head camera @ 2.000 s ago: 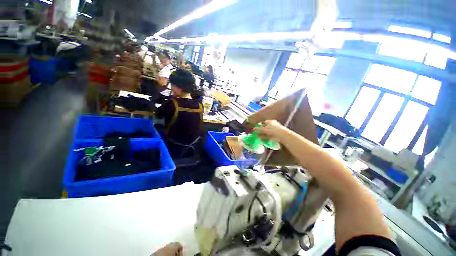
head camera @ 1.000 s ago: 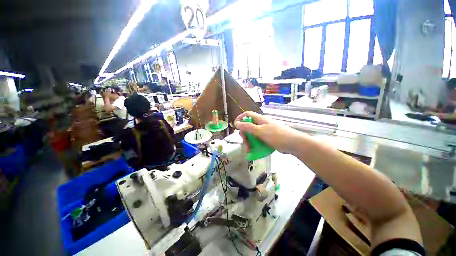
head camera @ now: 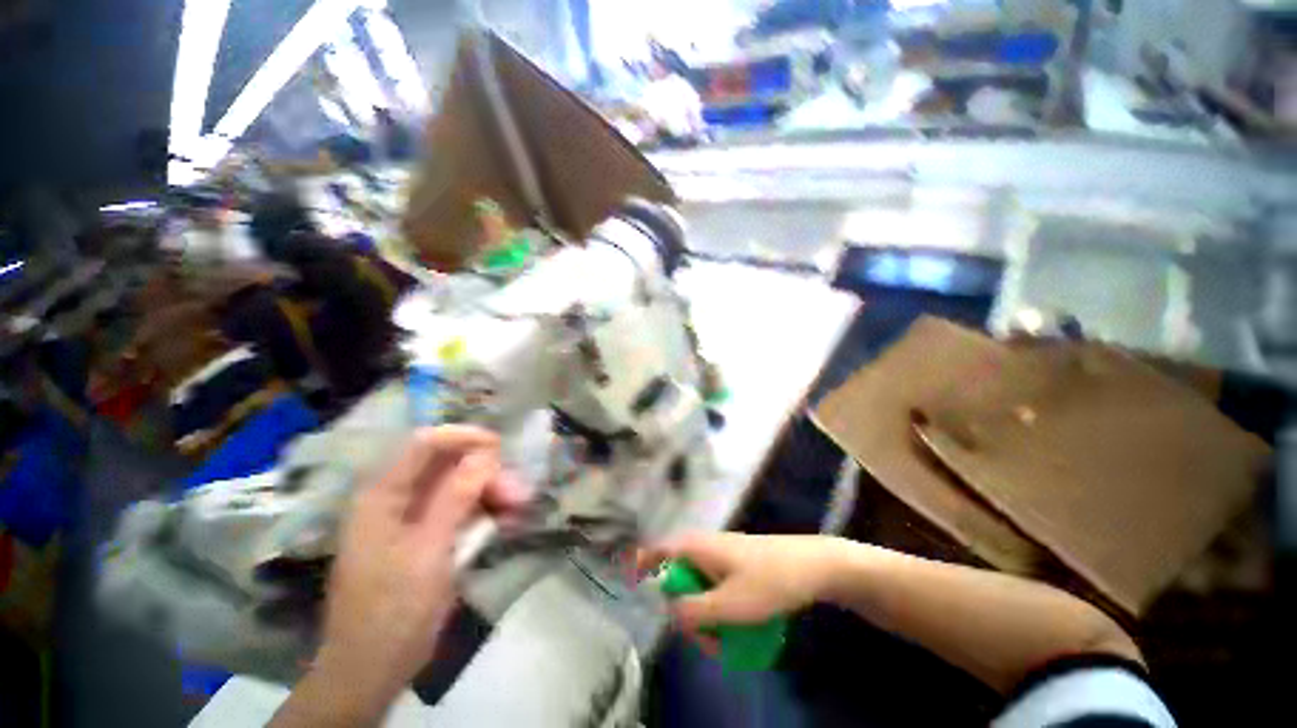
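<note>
My right hand [head camera: 747, 576] is closed around a green thread spool [head camera: 751, 643], low in front of the sewing machine's near side. My left hand [head camera: 413, 533] is raised in front of the white sewing machine [head camera: 498, 334], fingers curled; blur hides whether it holds thread. Another green spool base [head camera: 508, 255] stands behind the machine head. The machine bed [head camera: 548, 661] lies below and between my hands. The needle area is blurred and partly covered by my left hand.
Brown panels [head camera: 1081, 455] are piled at the right. A large brown sheet [head camera: 569, 142] stands upright behind the machine. The white table [head camera: 775, 334] reaches behind it. A person in dark clothes [head camera: 320, 285] and a blue bin [head camera: 256, 438] are at the left.
My right hand has brought the green spool down from above the machine to its near side. My left hand has come into view. The view has turned downward.
</note>
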